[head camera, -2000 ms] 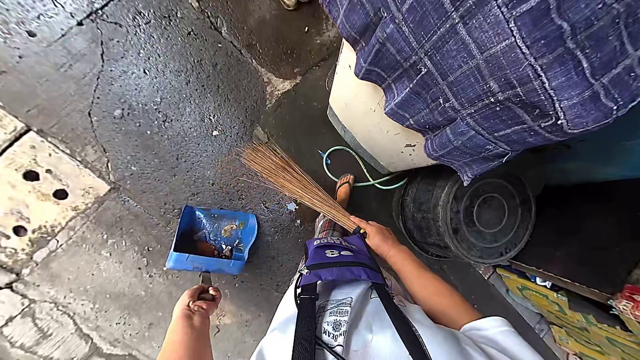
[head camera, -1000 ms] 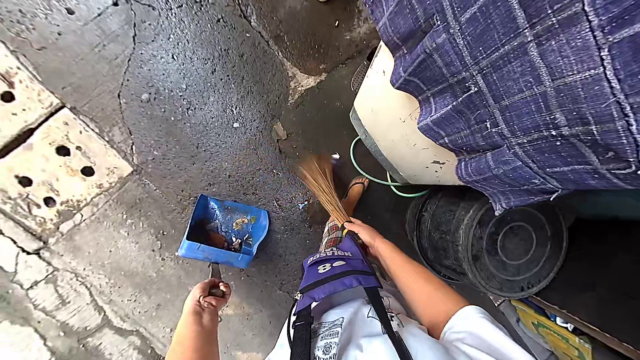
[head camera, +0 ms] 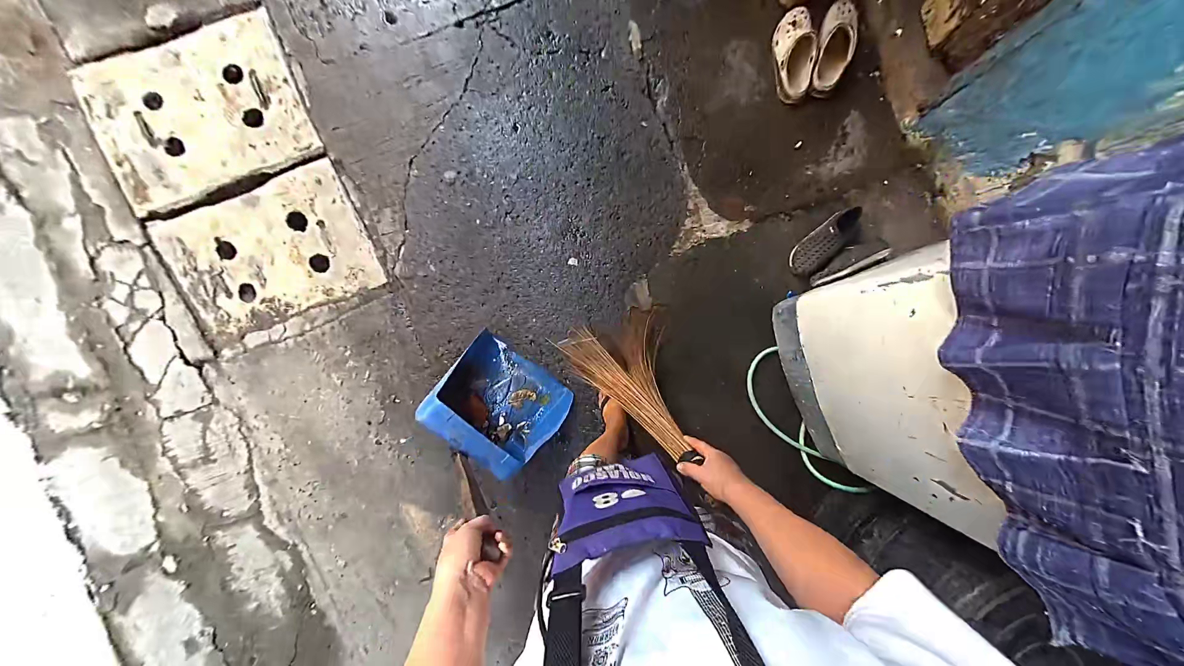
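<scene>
My left hand [head camera: 474, 552] is closed around the handle of a blue dustpan [head camera: 495, 404], which lies left of my feet with leaves and small debris inside. In my right hand [head camera: 712, 469] is the bound end of a stick broom [head camera: 629, 384] of thin brown ribs. Its bristles fan out toward the upper left, close to the dustpan's right edge and over my sandalled foot [head camera: 613, 416]. The bristle tips are partly blurred. A purple bag [head camera: 629, 509] hangs at my waist, between the two hands.
Cracked wet concrete spreads ahead, with perforated concrete drain covers [head camera: 268, 245] at left. Clogs [head camera: 814, 51] stand at the top right, dark shoes [head camera: 828, 245] below them. A cream-coloured container [head camera: 888, 388], a green hose [head camera: 777, 421] and a purple plaid cloth [head camera: 1082, 388] are at right.
The view has shifted, bringing clogs and dark shoes into sight. The broom's bristles, pointing away from the dustpan a second ago, now lean toward it. Both hands keep their holds.
</scene>
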